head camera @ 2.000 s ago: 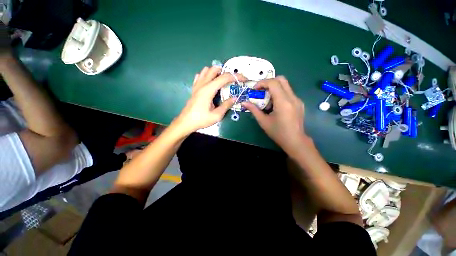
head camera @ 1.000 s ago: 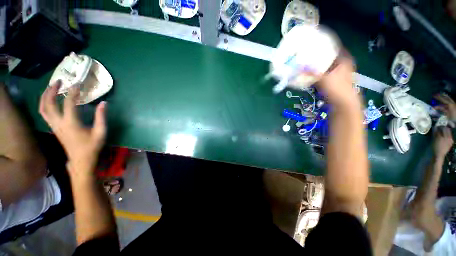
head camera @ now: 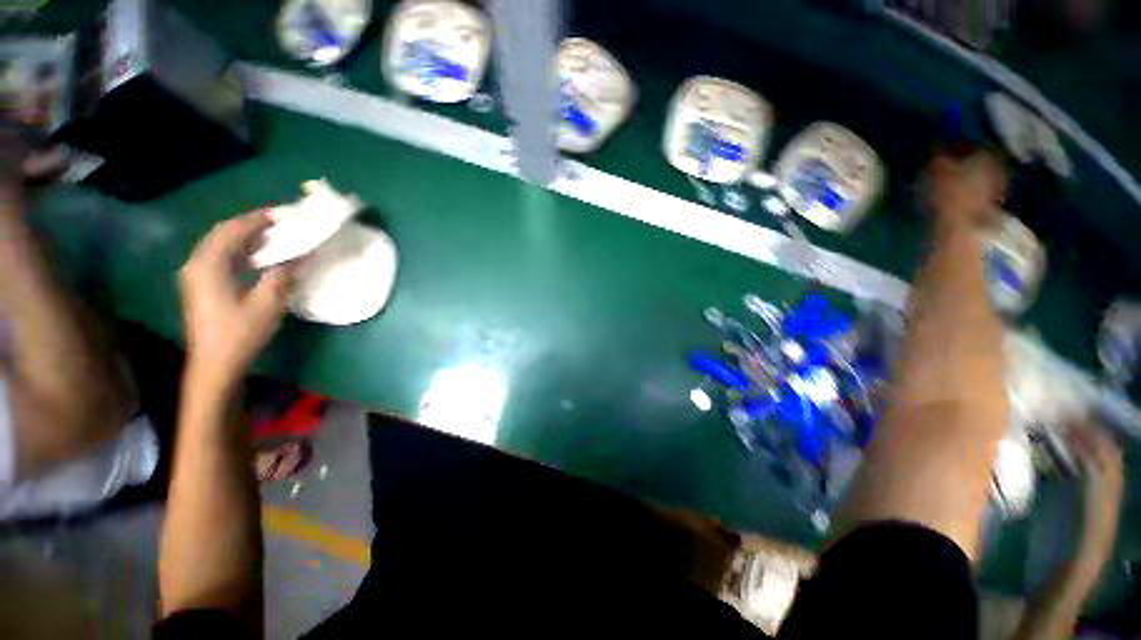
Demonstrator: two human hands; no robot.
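My left hand (head camera: 235,300) grips an off-white housing shell (head camera: 304,228) between thumb and fingers at the left of the green bench. The shell is tilted above another off-white shell (head camera: 348,278), whose upper edge it overlaps. My right hand (head camera: 970,188) is stretched far out over the dark green surface beyond the rail. It is blurred, and whether it holds anything cannot be told. Filled housings (head camera: 717,130) with blue cells inside lie in a row beyond the rail.
A heap of wired electronics assemblies with blue cells (head camera: 807,381) lies left of my right forearm. A pale rail (head camera: 663,210) and a grey upright (head camera: 528,94) cross the far side. A black box-like device (head camera: 169,119) stands far left. Other people's arms show at both sides.
My left hand has closed on the upper shell and lifted it off the lower one. My right hand has moved farther out and right; the shell it carried is no longer visible in it.
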